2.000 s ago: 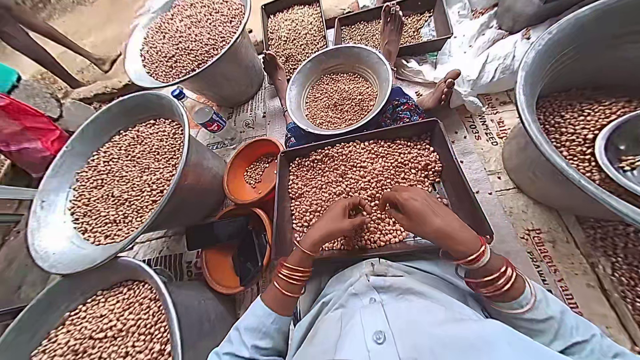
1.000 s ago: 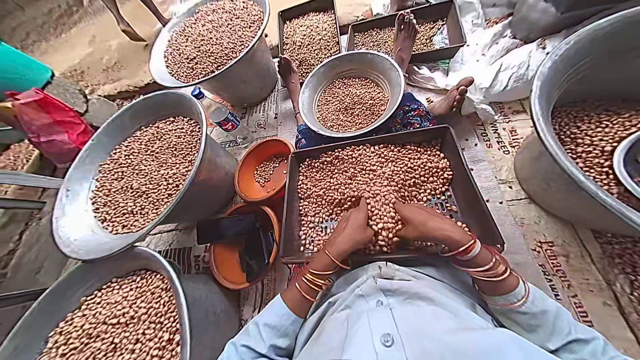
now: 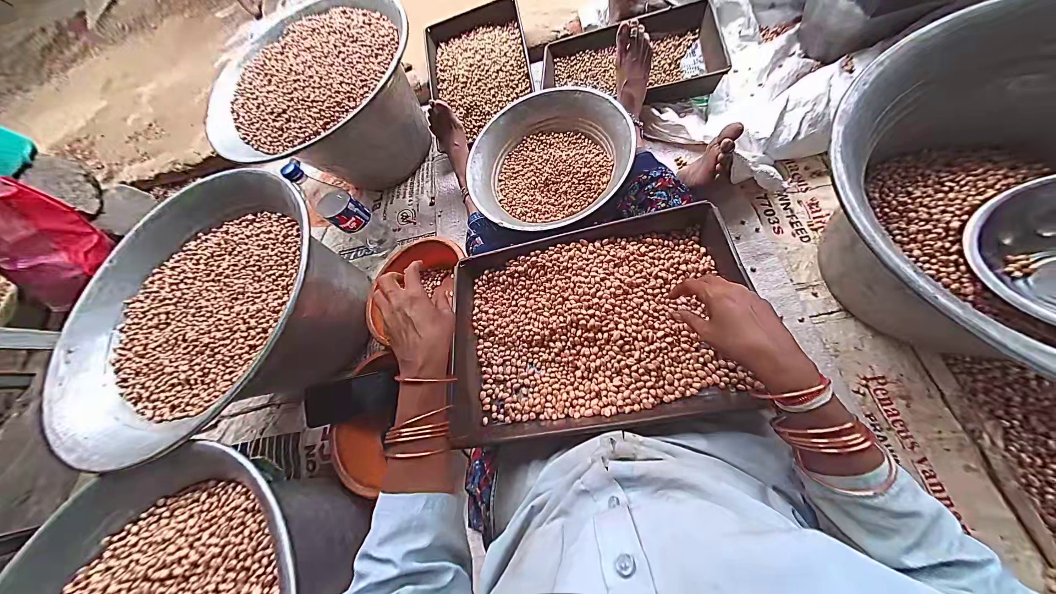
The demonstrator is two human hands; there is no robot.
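A dark rectangular metal tray (image 3: pixel 594 422) lies across my lap, filled with a layer of light brown nuts or beans (image 3: pixel 590 322). My left hand (image 3: pixel 415 318) is over the upper orange bowl (image 3: pixel 381 322), just outside the tray's left wall, fingers spread; part of the bowl and its few nuts is hidden behind it. Over the right part of the nuts is my right hand (image 3: pixel 730 322), fingers apart and slightly bent, fingertips at the surface of the pile. Nothing is seen held in either hand. Beyond the tray, a round metal basin (image 3: pixel 487 177) of nuts stands between the legs.
Large metal tubs of nuts stand at left (image 3: pixel 326 330), upper left (image 3: pixel 375 124), lower left (image 3: pixel 272 503) and right (image 3: pixel 858 247). A plastic bottle (image 3: pixel 338 206) lies near the tubs. Two dark trays (image 3: pixel 427 58) (image 3: pixel 718 49) lie beyond the feet. A black object (image 3: pixel 351 398) rests over the lower orange bowl (image 3: pixel 356 454).
My hands were together in the nuts at the tray's near side. They have parted: the left has moved out over the upper orange bowl, the right toward the tray's right side.
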